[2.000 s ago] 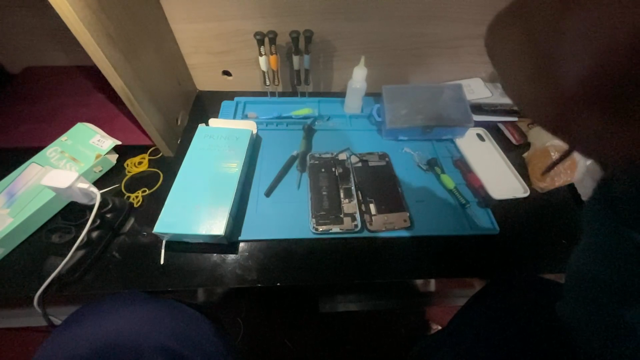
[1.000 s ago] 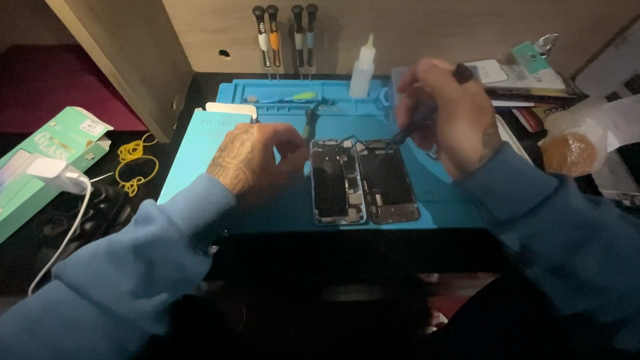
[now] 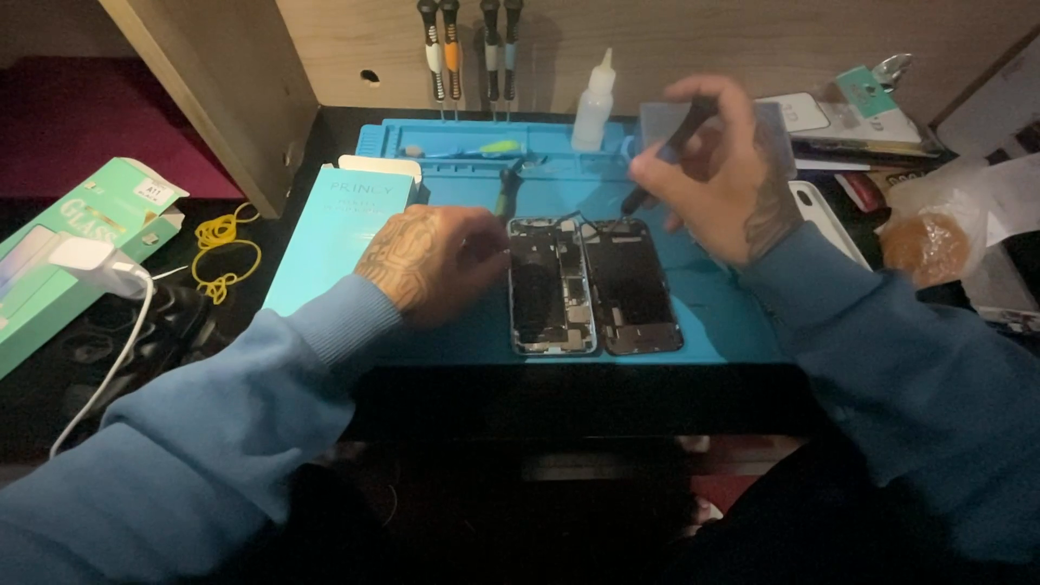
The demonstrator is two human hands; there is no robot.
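An opened smartphone lies on a blue silicone repair mat, its housing on the left and its display assembly beside it on the right, joined near the top by a dark flex cable. My right hand holds a small dark-handled screwdriver over the top of the display assembly. At the housing's left edge is my left hand, its fingers bent and blurred; whether they grip anything cannot be told. Just behind that hand lies another dark-handled tool.
Several screwdrivers stand upright behind the mat, near a plastic dropper bottle. A translucent blue box is behind my right hand. Left are a turquoise box, yellow cord and a white charger. A white phone case lies right.
Both hands, out of sight two seconds ago, are now over the mat. The right hand holds a screwdriver. Since one second ago, the left hand remains beside the housing.
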